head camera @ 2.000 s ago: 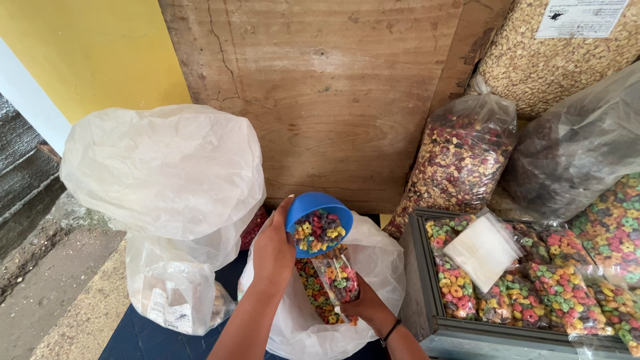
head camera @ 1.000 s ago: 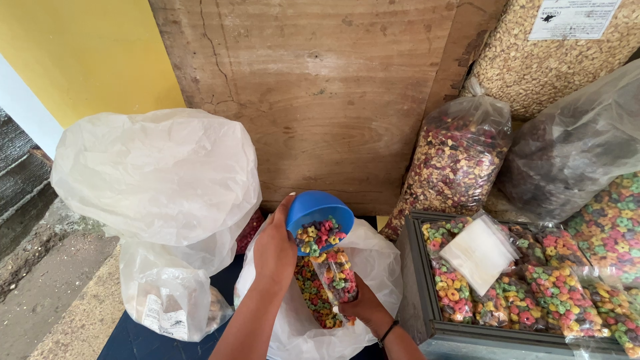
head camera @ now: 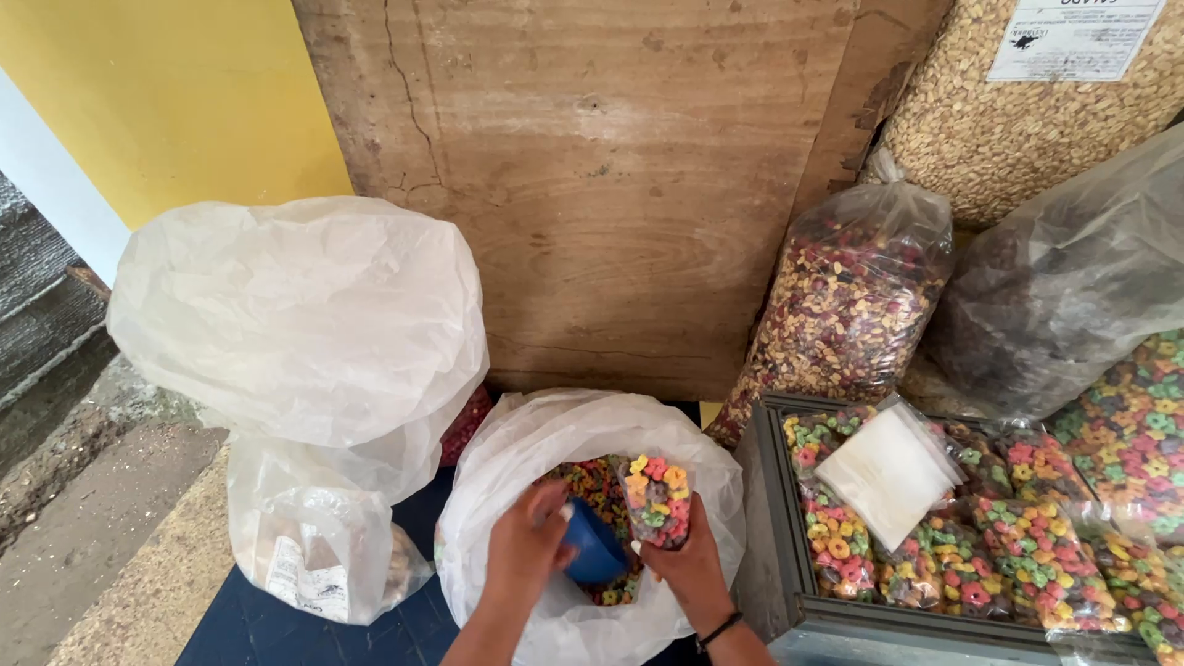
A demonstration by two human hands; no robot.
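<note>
My left hand [head camera: 529, 546] is at the blue plastic bowl [head camera: 592, 544], which is tilted inside the large white plastic bag [head camera: 573, 421]; the fingers are blurred, and their hold on the bowl is unclear. Colorful fruit-shaped cereal [head camera: 599, 479] lies in that bag, around the bowl. My right hand [head camera: 686, 555], with a dark band at the wrist, grips a small clear bag of cereal [head camera: 659, 504] upright over the right side of the large bag's opening.
A gray crate [head camera: 772, 518] on the right holds filled cereal bags [head camera: 1041, 555] and a stack of clear empty bags [head camera: 890, 470]. Behind stand a bag of mixed cereal [head camera: 837, 305] and a dark-filled bag [head camera: 1054, 277]. White bags [head camera: 305, 324] stand left; a wooden board [head camera: 592, 185] is behind.
The blue bowl has moved down from above the small bag into the large bag. Cereal was pouring from it into the small bag a second ago. The small bag is now apart from the bowl.
</note>
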